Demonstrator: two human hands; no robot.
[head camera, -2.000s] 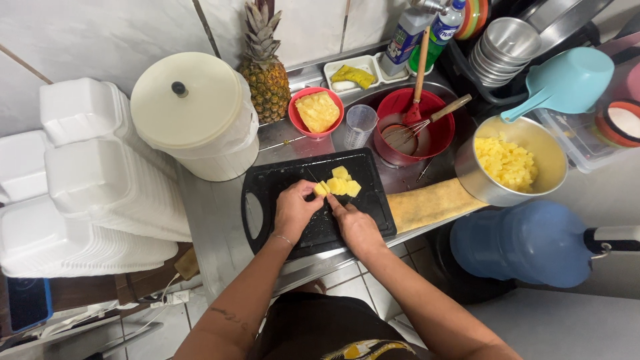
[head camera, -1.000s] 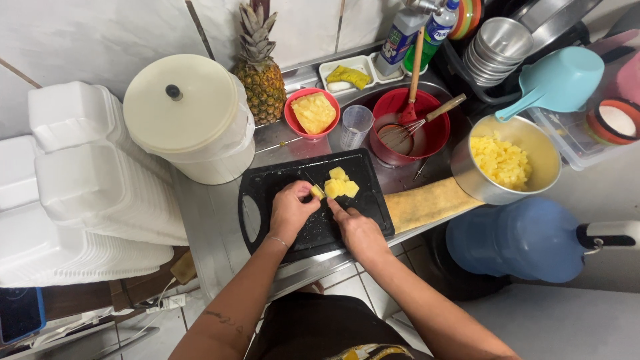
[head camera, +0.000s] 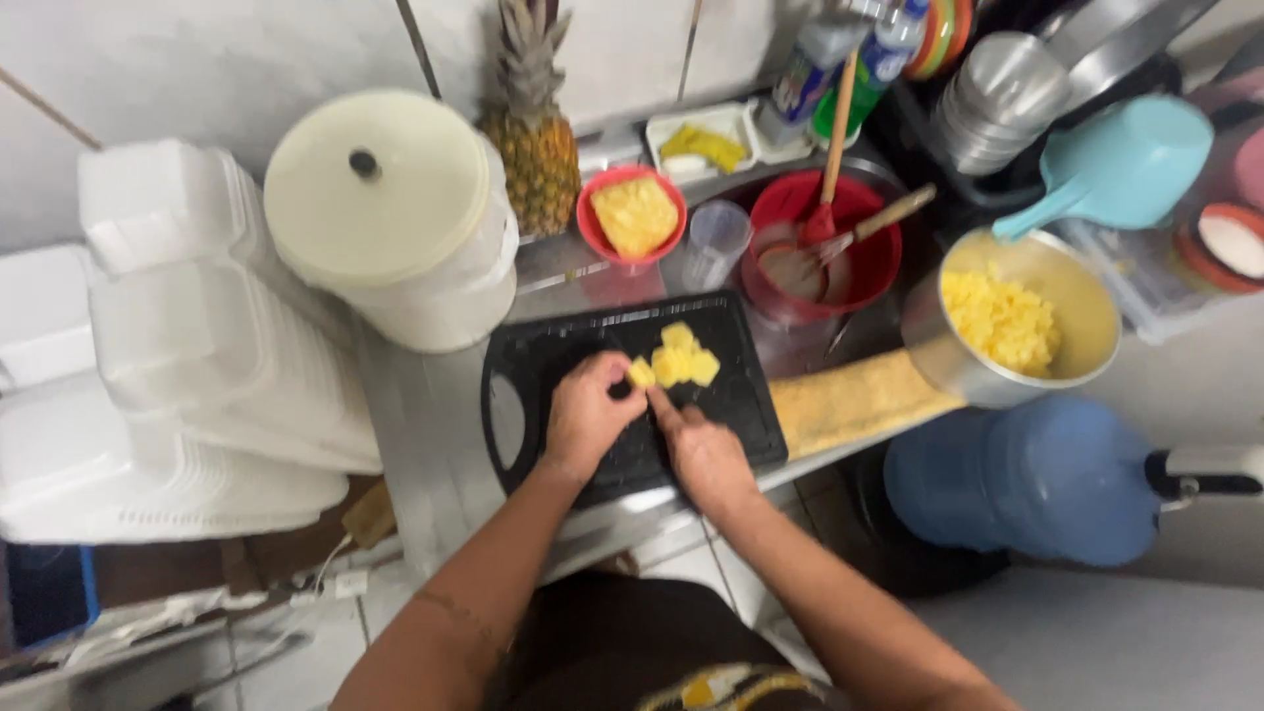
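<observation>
On the black cutting board (head camera: 612, 464), my left hand (head camera: 592, 410) pinches a small yellow fruit piece (head camera: 642, 373), which looks like pineapple, between thumb and fingers. My right hand (head camera: 706, 454) is close beside it, index finger stretched toward the piece; a knife is probably under that hand, but its handle and blade cannot be made out. Several cut yellow chunks (head camera: 683, 357) lie just right of the held piece. Behind the board, a red bowl (head camera: 583, 212) holds a larger pineapple piece (head camera: 635, 215). A metal pot (head camera: 1086, 365) at the right contains many small yellow pieces (head camera: 1002, 321).
A whole pineapple (head camera: 538, 173) stands by a lidded white bucket (head camera: 395, 227). Stacked foam containers (head camera: 197, 355) fill the left. A clear cup (head camera: 716, 242) and a red basin (head camera: 879, 267) with a whisk stand behind the board. A light-blue dipper (head camera: 1136, 163) and a blue water jug (head camera: 1017, 479) are at the right.
</observation>
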